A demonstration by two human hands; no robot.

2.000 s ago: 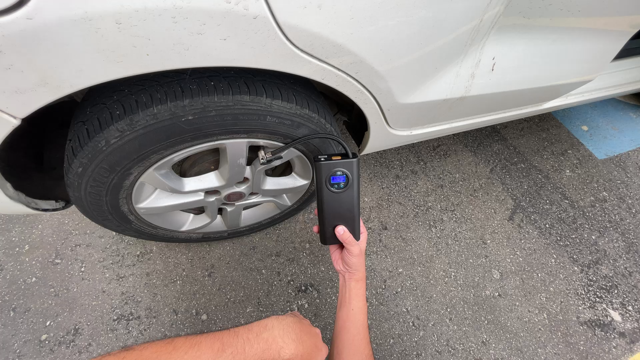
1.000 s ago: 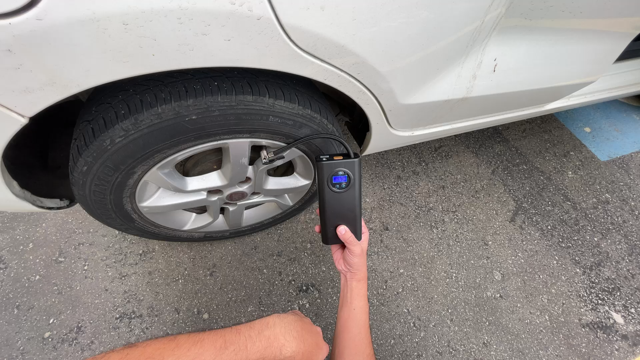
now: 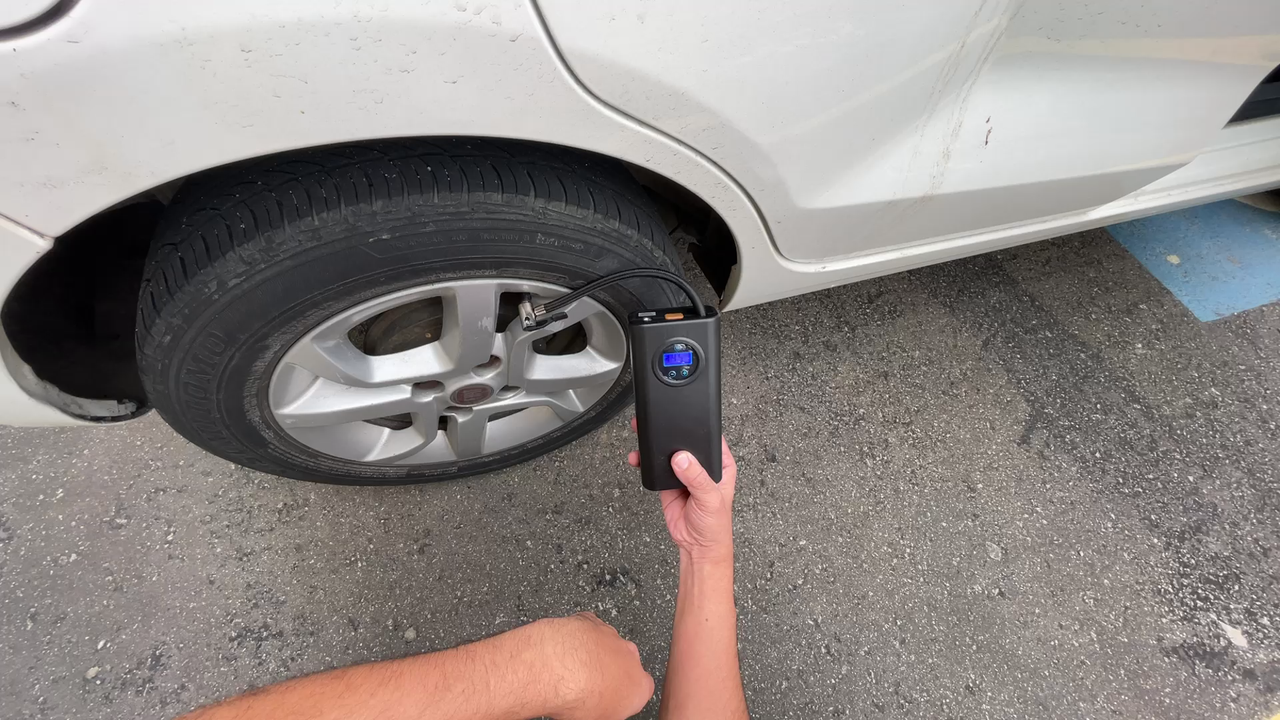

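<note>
My right hand (image 3: 700,500) holds a black portable tyre inflator (image 3: 680,400) upright by its lower end, thumb across the front and fingertips at its left edge. Its small round display is lit blue. From the inflator's top, a black hose (image 3: 625,277) arches left to a metal valve connector (image 3: 527,315) at the wheel, between the spokes of the silver alloy rim (image 3: 350,400). The black tyre (image 3: 230,330) surrounds the rim. Low in the view, my left hand (image 3: 605,668) is bent near my right forearm, touching nothing that I can see; its fingers are hidden.
The white car's body panel (image 3: 300,70) and door (image 3: 850,120) stretch across the top. Below the car lies grey asphalt (image 3: 950,500). A blue painted patch (image 3: 1210,260) marks the ground at the right edge. The wheel arch surrounds the upper part of the tyre.
</note>
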